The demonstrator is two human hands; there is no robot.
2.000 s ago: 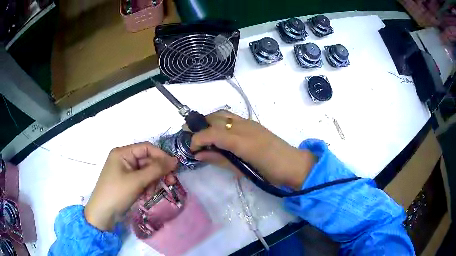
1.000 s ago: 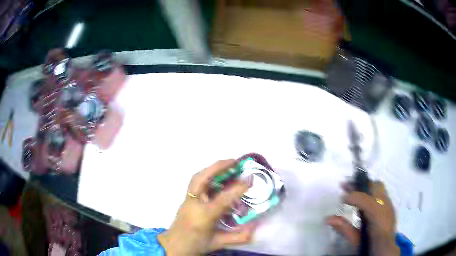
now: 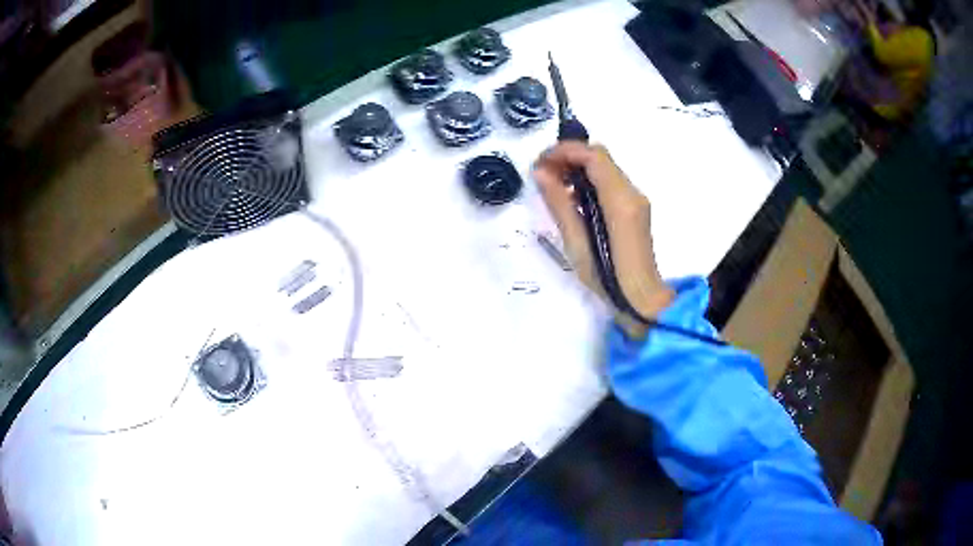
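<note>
My right hand (image 3: 613, 219) is shut on the black soldering iron (image 3: 573, 130), whose tip points up and away from me; its cord runs back over my blue sleeve. A speaker driver (image 3: 493, 179) lies face up just left of my right hand. Several more speaker drivers (image 3: 459, 117) stand magnet up behind it. One speaker driver (image 3: 228, 371) lies alone at the left of the white sheet, with a thin solder wire (image 3: 133, 430) curving beside it. My left hand is out of view.
A fume fan (image 3: 233, 177) stands at the back left. A clear tube (image 3: 355, 309) runs to the bench edge. Two grey strips (image 3: 304, 286) lie on the sheet. Cardboard boxes are at back left and right (image 3: 791, 279). Another person's yellow sleeve (image 3: 903, 66) shows at top right.
The view has swung right. My right hand has moved with the iron toward the spare drivers. My left hand and the pink housing have left the picture.
</note>
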